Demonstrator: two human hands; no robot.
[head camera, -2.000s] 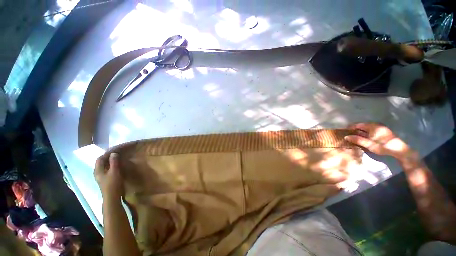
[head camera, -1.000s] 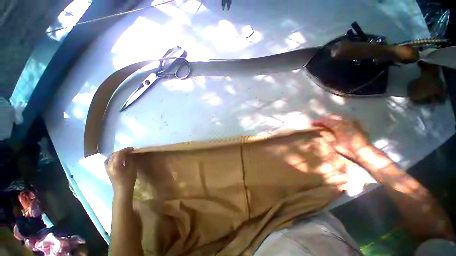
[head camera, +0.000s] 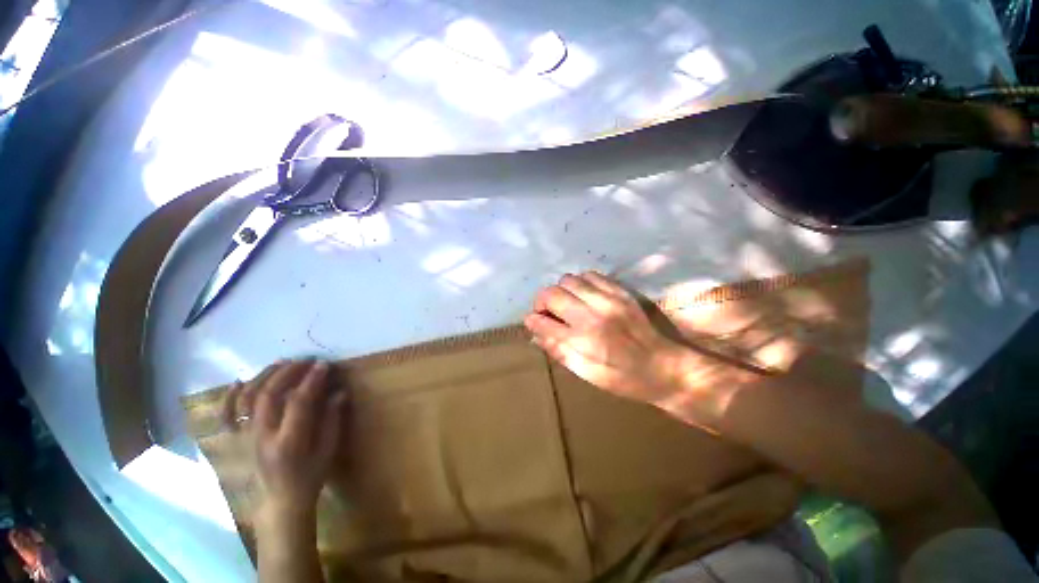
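A tan-brown garment piece (head camera: 456, 438) lies over the table's front part, its overlocked edge running across and its vertical seam near the middle. My left hand (head camera: 291, 427) lies on the cloth near its left end, blurred, fingers bent; whether it grips is unclear. My right hand (head camera: 598, 342) is at the overlocked edge beside the seam, fingertips curled on the edge. A long curved grey-brown strip (head camera: 123, 330) lies behind the cloth. Its right end reaches the industrial steam iron (head camera: 843, 148).
Open shears (head camera: 268, 216) lie over the strip at the left. The pale table (head camera: 456, 268) has sunlight patches and thread bits. The iron's braided hose (head camera: 1003, 91) runs off right. Coloured cloth (head camera: 32, 555) shows at the lower left.
My right hand has moved left along the edge to the seam. My left hand has come down onto the cloth. The ribbed band seen first is no longer visible. The view has shifted.
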